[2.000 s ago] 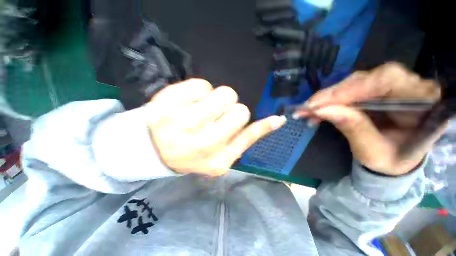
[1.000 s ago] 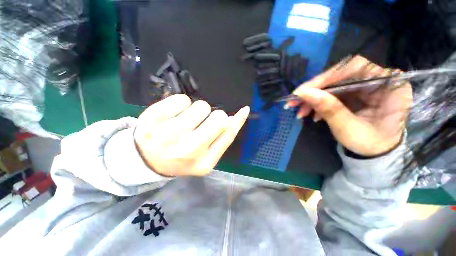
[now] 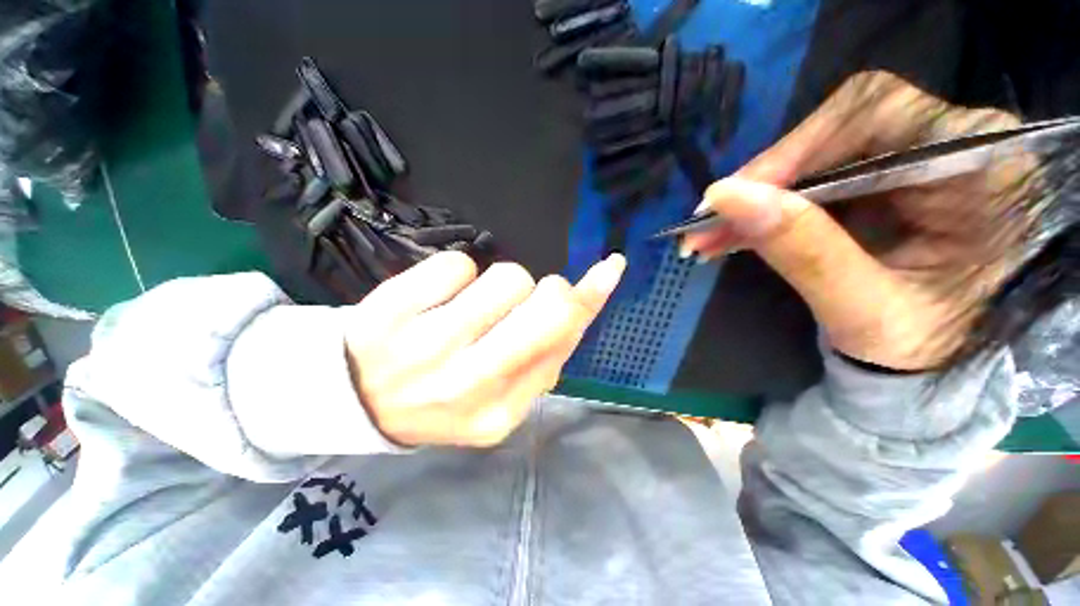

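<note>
My right hand (image 3: 859, 237) holds silver-grey tweezers (image 3: 876, 178), their tip over the blue perforated sheet (image 3: 645, 320). My left hand (image 3: 474, 343) is curled with its back up, thumb or index fingertip pointing toward the sheet beside the tweezer tip, not touching it. Whether it pinches a small part inside is hidden. A group of black plastic housings (image 3: 640, 113) lies on the upper part of the sheet. A loose heap of black housings (image 3: 355, 178) lies beyond my left hand, partly hidden by it.
A black mat (image 3: 474, 107) lies under both heaps on a green bench (image 3: 166, 225). Clear crinkled plastic is at the left (image 3: 53, 142) and right (image 3: 1048, 355) edges. Cardboard boxes (image 3: 995, 568) and a blue item (image 3: 936, 562) are below at the lower right.
The view has shifted, showing more of the left heap. The tweezer tip has moved off the fingertip seen two seconds ago and is now apart from my left hand, over the sheet.
</note>
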